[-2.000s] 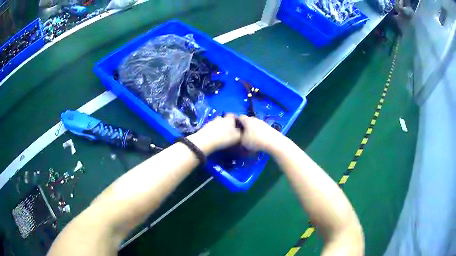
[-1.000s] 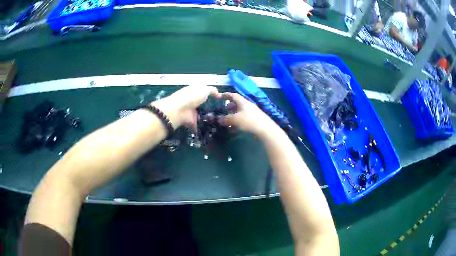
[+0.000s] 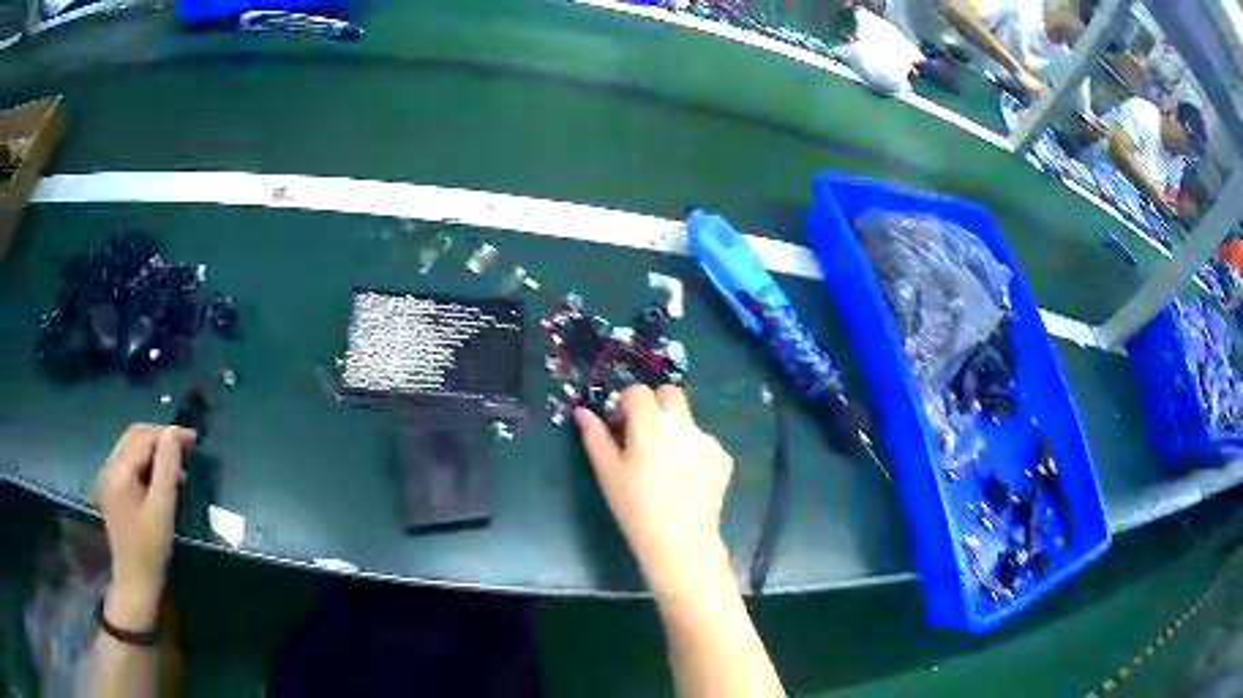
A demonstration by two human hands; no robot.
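My left hand (image 3: 141,488) is at the lower left, its thumb and fingers closed on a small dark piece (image 3: 195,409), likely a black plastic housing. It is just below the loose pile of black housings (image 3: 130,316). My right hand (image 3: 661,457) reaches into the tangled pile of wired circuit boards (image 3: 600,348), which shows red and black leads. Its fingertips touch the near edge of the pile; whether they grip a board is hidden. The screw tray (image 3: 434,346), partly filled with light dots, lies between the hands. The black jig (image 3: 446,477) lies in front of it.
A blue electric screwdriver (image 3: 770,307) lies right of the boards, beside the blue parts bin (image 3: 893,396) holding a plastic bag (image 3: 941,293). A cardboard box (image 3: 27,143) stands far left. White scraps (image 3: 484,256) lie above the tray. People (image 3: 1138,143) are at the upper right.
The view has swung left from the blue bin to the bench. My hands, together before, are now apart: left near the housings, right at the circuit boards. The dark clump between them has left my hands.
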